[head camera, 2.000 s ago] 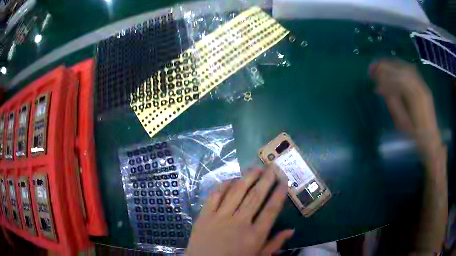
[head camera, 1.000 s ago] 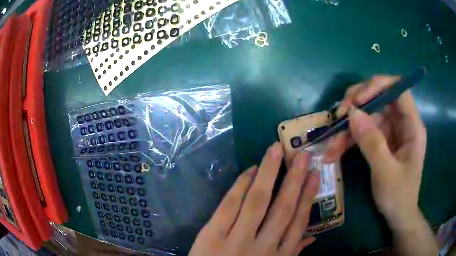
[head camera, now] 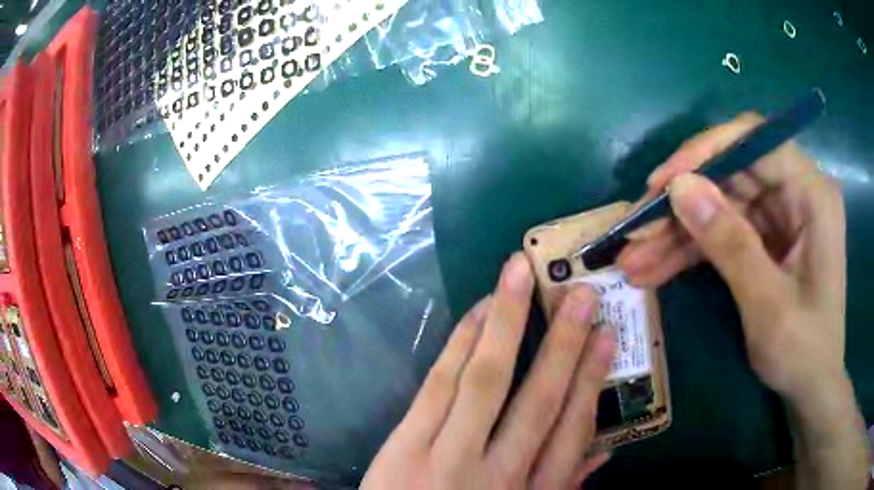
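Observation:
A gold phone housing (head camera: 657, 335) lies on the dark green mat, with a white label (head camera: 628, 330) on its middle and a green board low down. A small black rounded square (head camera: 560, 270) sits near its top left corner. My left hand (head camera: 508, 383) rests flat, its fingertips on the housing's left edge and label. My right hand (head camera: 743, 215) holds dark tweezers (head camera: 757, 144) like a pen. The tweezers' tip is beside the black square; whether it touches is unclear. My left palm hides the lower left of the housing.
A clear film (head camera: 374, 249) bears rows of black rounded squares on the left. A pale yellow sheet (head camera: 206, 153) with dark dots lies at the back left, partly under crinkled plastic (head camera: 417, 43). Red trays (head camera: 81, 220) stand far left. Pale loops (head camera: 732, 63) lie scattered at the back.
Since two seconds ago, my right hand has come from the far right to the housing, with tweezers now visible in it. Over the last second the tweezers' tip has shifted slightly up.

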